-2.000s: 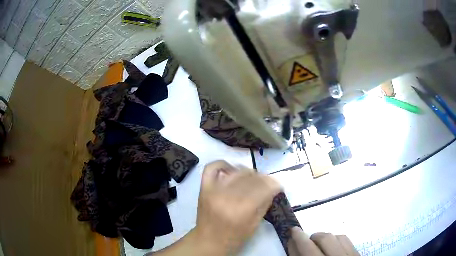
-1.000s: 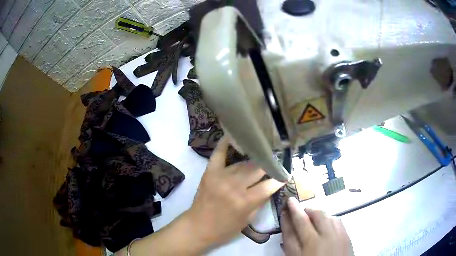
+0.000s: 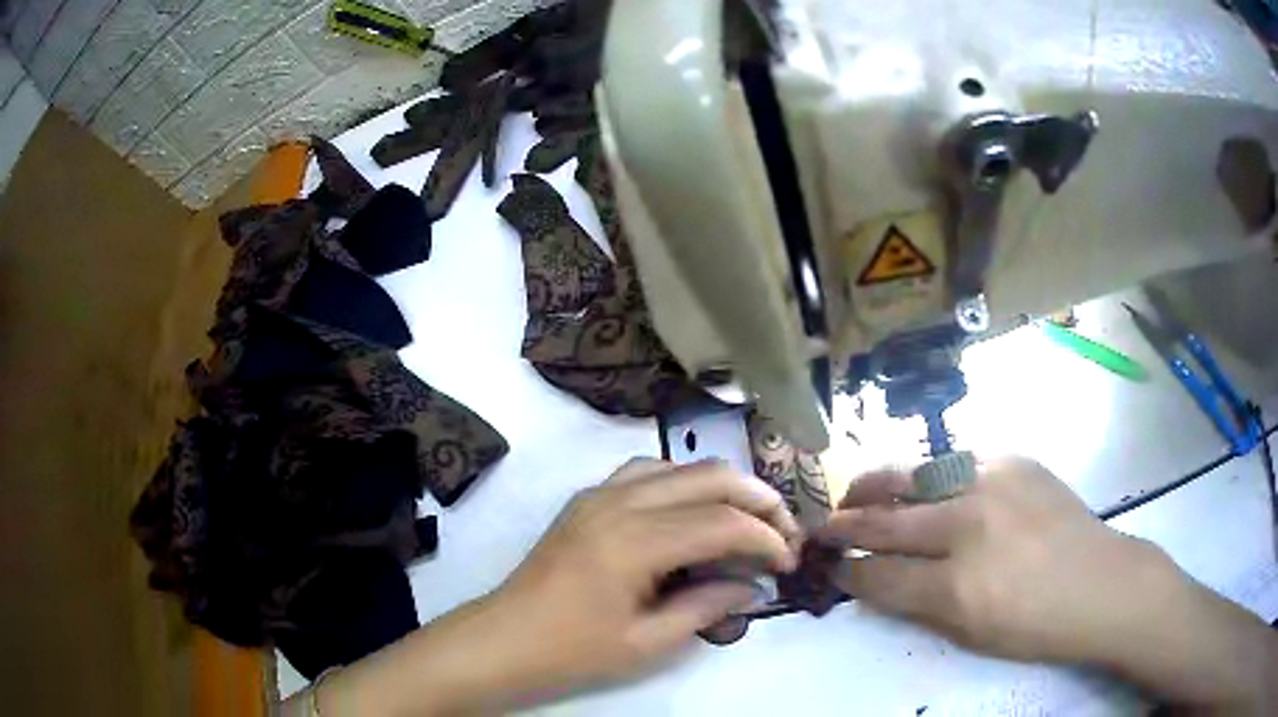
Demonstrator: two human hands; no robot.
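A dark patterned fabric piece [image 3: 789, 474] lies under the sewing machine's needle area, its near end between my two hands. My left hand [image 3: 659, 553] grips its near end from the left, fingers curled. My right hand [image 3: 981, 560] holds the same end from the right, fingertips close to my left ones, beside the knurled knob [image 3: 943, 474]. The sewing machine head [image 3: 897, 182] stands above the piece. The needle tip is hidden by the head and glare.
A loose pile of dark pieces [image 3: 323, 434] lies on the left near cardboard [image 3: 84, 406]. Patterned pieces [image 3: 568, 301] lie left of the head, narrow strips [image 3: 463, 147] by the wall. Blue-handled snips [image 3: 1217, 385], a green tool [image 3: 1096, 350] lie right; a screwdriver [image 3: 379, 25] lies by the wall.
The fabric piece has moved from in front of the machine to under the needle area. Both hands now meet at its near end, and my right hand has come around from the right.
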